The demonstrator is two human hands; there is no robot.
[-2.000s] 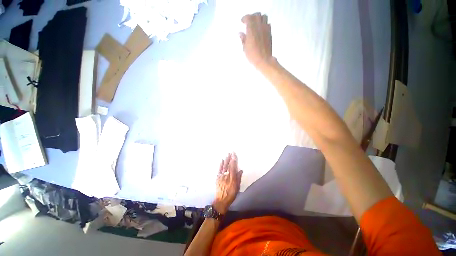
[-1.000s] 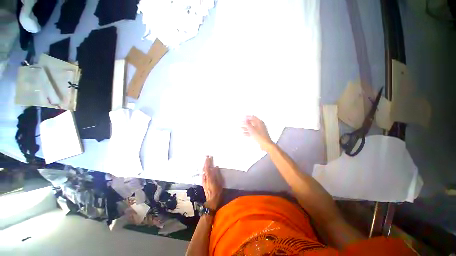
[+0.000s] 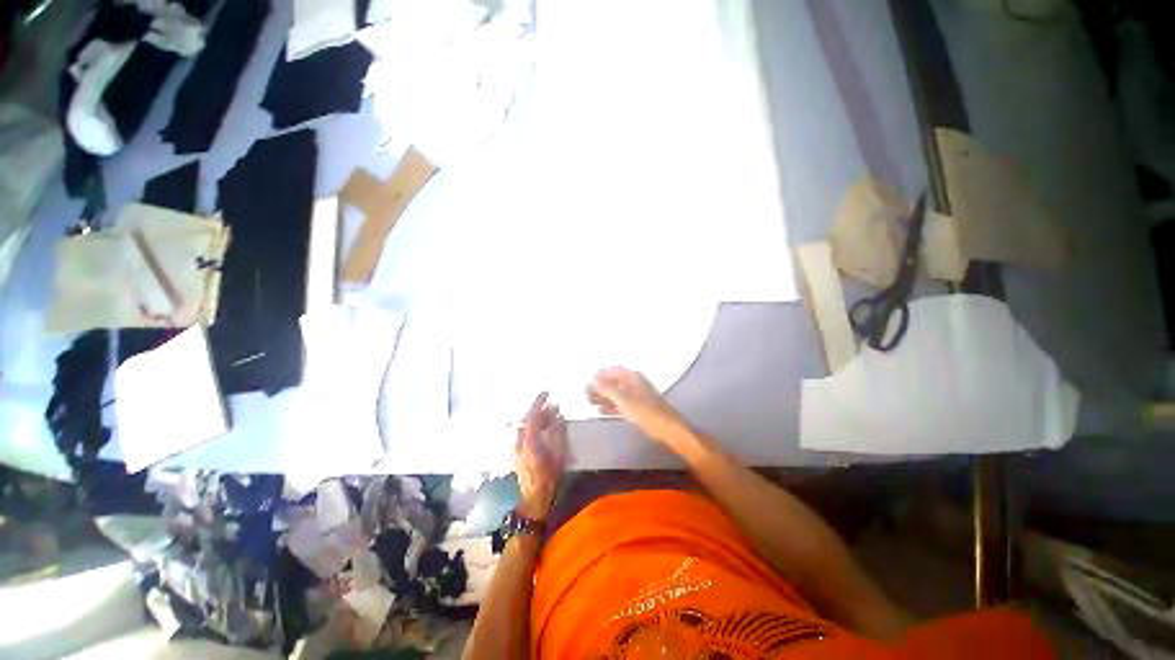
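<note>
The white fabric (image 3: pixel 644 194) lies flat down the middle of the table, glaring, with a curved notch at its near right edge. My left hand (image 3: pixel 540 441) is at the fabric's near edge, a watch on its wrist. My right hand (image 3: pixel 624 391) is just right of it, on the fabric near the notch, fingers bent. Glare hides whether either hand grips the cloth. The tailor's shears (image 3: pixel 894 286) lie on the right, apart from my hands.
A white dome-edged panel (image 3: pixel 934 387) lies at the right front edge, with a cream strip (image 3: pixel 827 307) and tan patterns (image 3: pixel 870 232) above. A brown angled pattern (image 3: pixel 384 210), black pieces (image 3: pixel 267 258) and white pieces (image 3: pixel 171 397) lie left. Scraps (image 3: pixel 348 554) heap below the edge.
My right hand has come back from far up the fabric to beside my left hand at the near edge. The view has shifted, and the shears show fully now.
</note>
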